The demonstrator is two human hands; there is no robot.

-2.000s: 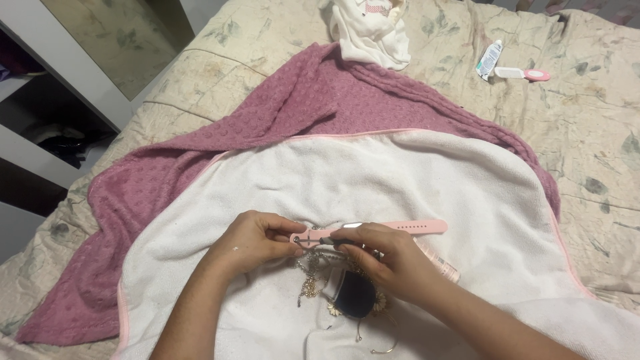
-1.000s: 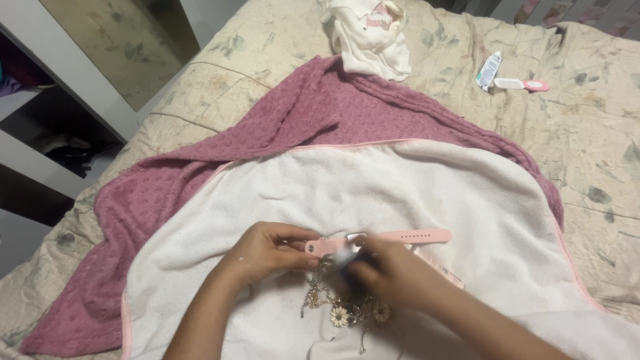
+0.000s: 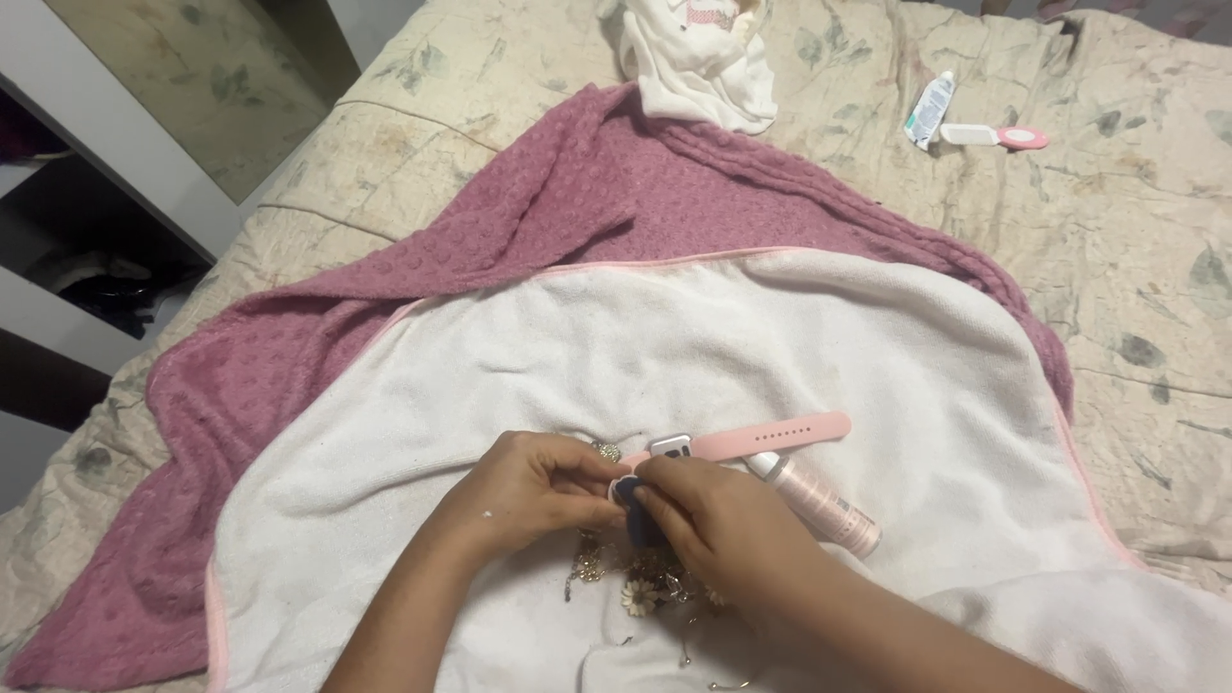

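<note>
My left hand (image 3: 539, 486) pinches the near end of a pink watch strap, whose silver watch case (image 3: 671, 446) shows above my fingers. The strap's long perforated half (image 3: 780, 435) extends to the right. My right hand (image 3: 712, 520) holds a dark blue item (image 3: 635, 515), perhaps a cloth or pouch, against that same end; my fingers partly hide it. Below both hands lies gold and silver jewellery with a white daisy charm (image 3: 639, 598). A pink bottle with a white cap (image 3: 828, 510) lies right of my right hand.
A white towel with pink edging (image 3: 924, 366) lies over a mauve dotted blanket (image 3: 539, 192) on the bed. Farther back are a white garment (image 3: 707, 72), a tube (image 3: 929, 111) and a pink-handled brush or file (image 3: 996, 137). Shelves (image 3: 87, 221) stand at left.
The dark blue item was below my right hand two seconds ago; now my right fingers hold it at the strap's left end. My right hand has shifted, and more of the pink bottle shows.
</note>
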